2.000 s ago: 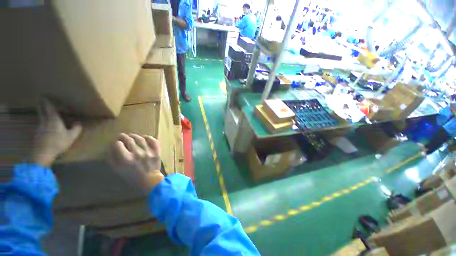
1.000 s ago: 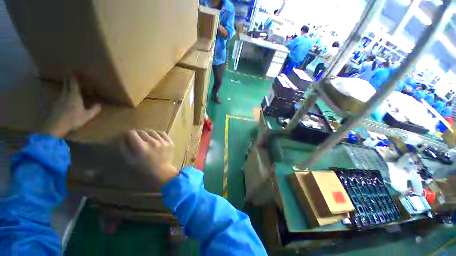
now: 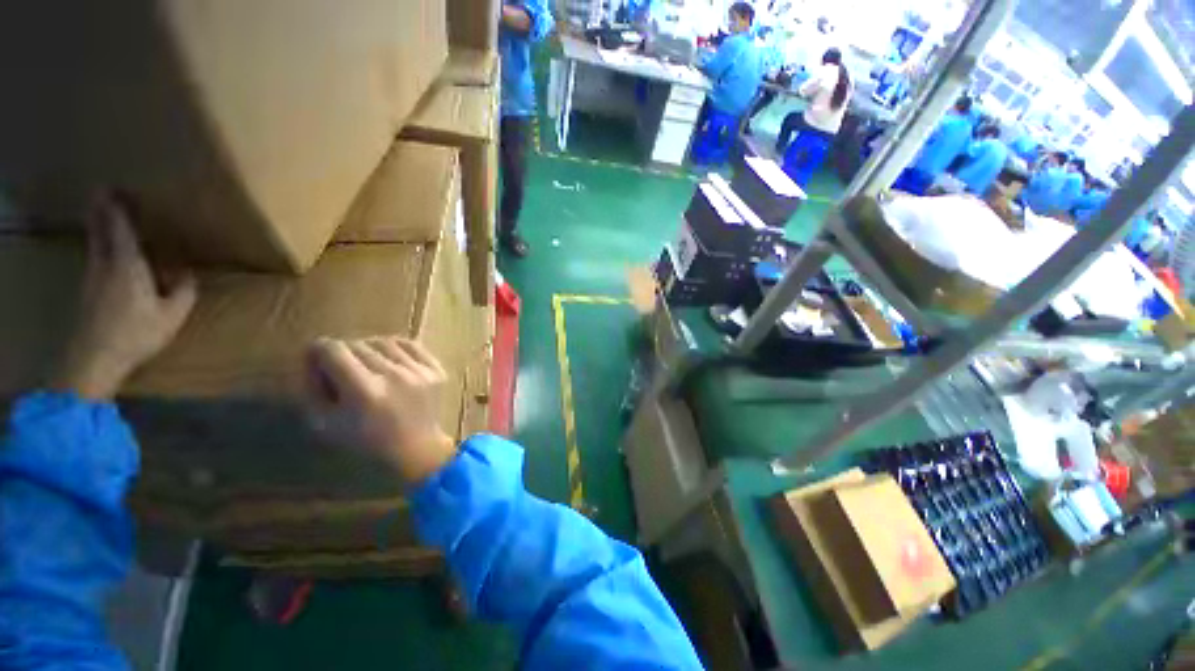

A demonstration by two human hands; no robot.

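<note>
A large plain brown carton (image 3: pixel 315 105) sits on top of a stack at the upper left. Lower cartons (image 3: pixel 282 308) are stacked beneath it. My left hand (image 3: pixel 129 295) lies against the stack just under the top carton's lower edge, thumb and fingers spread, its fingertips touching the carton's base. My right hand (image 3: pixel 387 400) rests at the top front edge of the lower carton with its fingers curled; whether it grips the edge is unclear. Red-orange pallet truck parts (image 3: pixel 505 361) show beside the stack.
A green workbench (image 3: pixel 754 492) with a small brown box (image 3: pixel 885 544), black parts tray (image 3: pixel 970 511) and slanted grey poles stands at right. Black boxes (image 3: pixel 727 223) are stacked at its far end. A person in blue (image 3: pixel 520 92) stands beyond the stack. Others sit at benches behind. Yellow line on the green floor.
The bench with the small box and black tray appears nearer than two seconds ago, and the floor cartons at lower right have left view. Both hands keep their places on the stack.
</note>
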